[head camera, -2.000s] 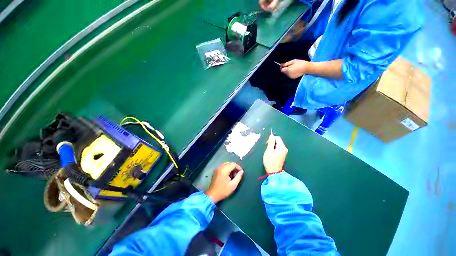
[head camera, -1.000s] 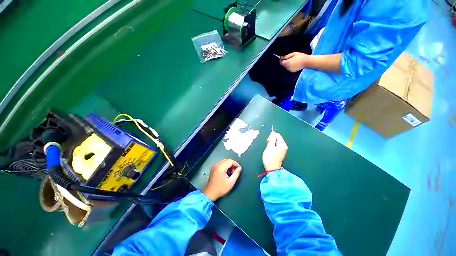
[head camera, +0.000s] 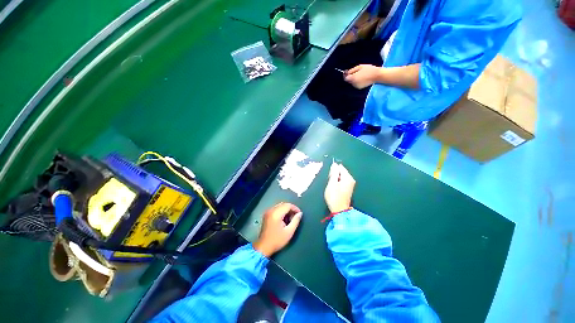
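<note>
A loose pile of tiny whitish-silver components point(head camera: 299, 173) lies on the green side table point(head camera: 435, 233) in front of me. My right hand point(head camera: 339, 189) is just right of the pile, palm down, its fingertips pinched on a tiny thin component point(head camera: 333, 161). My left hand point(head camera: 278, 228) rests below the pile at the table's left edge, fingers curled. Whether it holds anything is hidden inside the curl. A few tiny bits lie apart from the pile, near my right fingertips.
At left on the bench stand a blue-yellow soldering station point(head camera: 157, 216), its blue-grip iron point(head camera: 63, 208) and brown tubs point(head camera: 79, 265). Beyond are a zip bag point(head camera: 254, 62) and solder reel point(head camera: 287, 28). A coworker in blue point(head camera: 435, 63) sits beside a carton point(head camera: 495, 110).
The whole view has shifted slightly. Both hands keep nearly the same places beside the pile. The coworker's second hand, seen near the reel at first, is out of view.
</note>
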